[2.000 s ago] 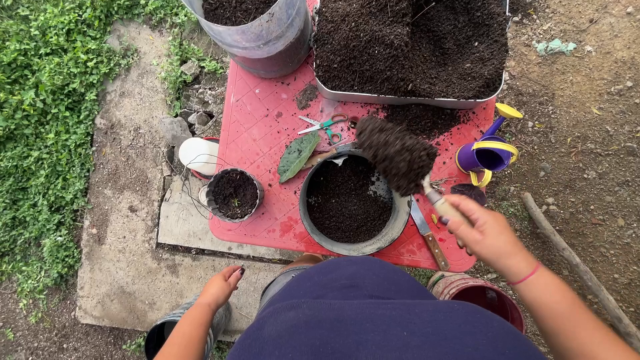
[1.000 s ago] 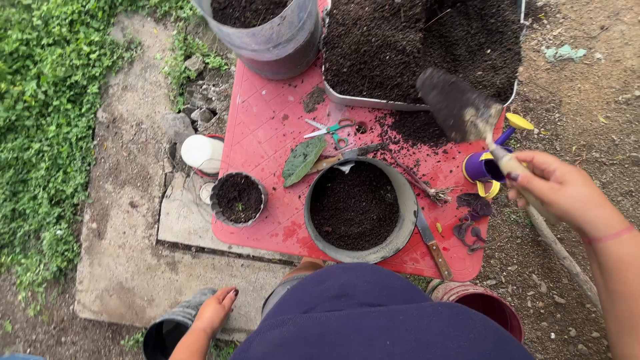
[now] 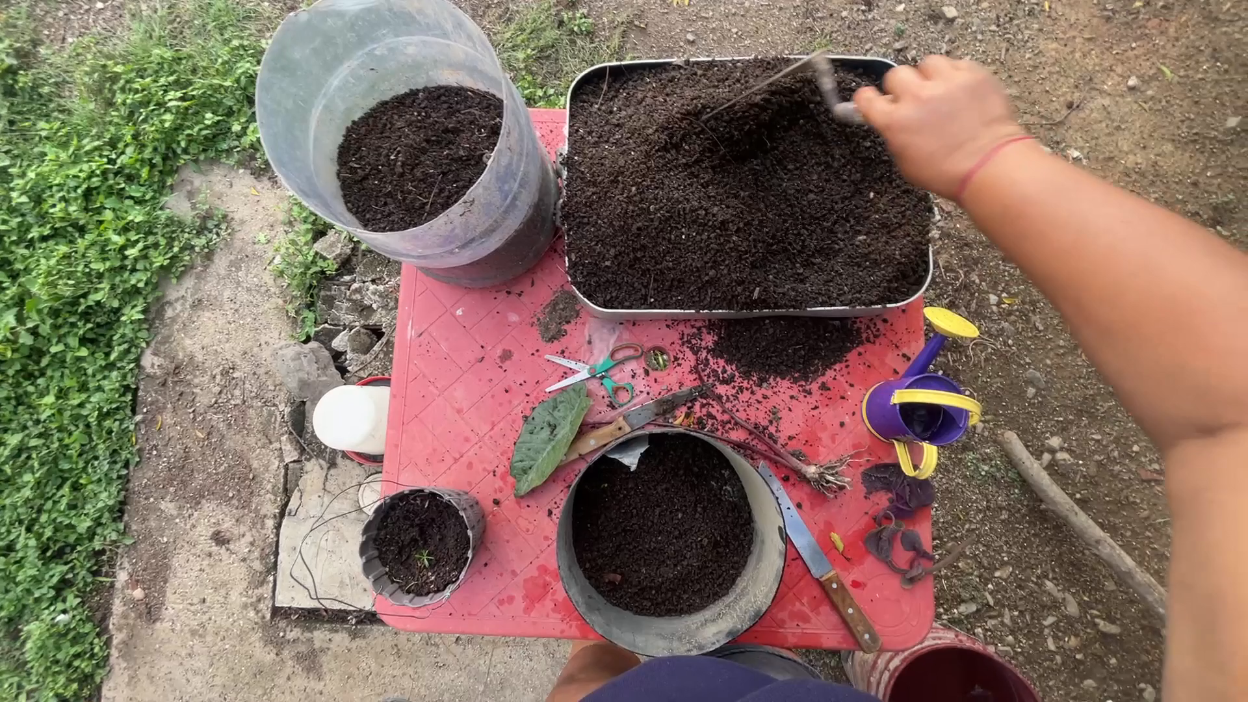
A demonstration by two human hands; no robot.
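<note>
My right hand (image 3: 941, 122) grips a garden trowel (image 3: 831, 90) over the far right part of a rectangular tray of dark soil (image 3: 721, 224); the trowel's blade is mostly hidden in the soil. My left hand is out of the frame. Nearest me, a round grey pot (image 3: 765, 546) holds dark soil, with a wood-handled knife (image 3: 819, 551) to its right. Beyond the pot lie a second knife (image 3: 634, 417), a green leaf (image 3: 549, 441) and teal-handled scissors (image 3: 600, 372). A rooted cutting (image 3: 819, 473) rests on the red table (image 3: 468, 390).
A clear plastic container (image 3: 439, 244) part full of soil stands far left. A small pot with a seedling (image 3: 419, 546) sits at the near left corner, a purple and yellow watering can (image 3: 916, 405) at the right edge. A reddish bucket (image 3: 941, 668) stands below the table.
My right hand has moved the trowel from above the table's right side to the soil tray, where its blade now meets the soil. My left hand, seen at the lower left before, has left the view.
</note>
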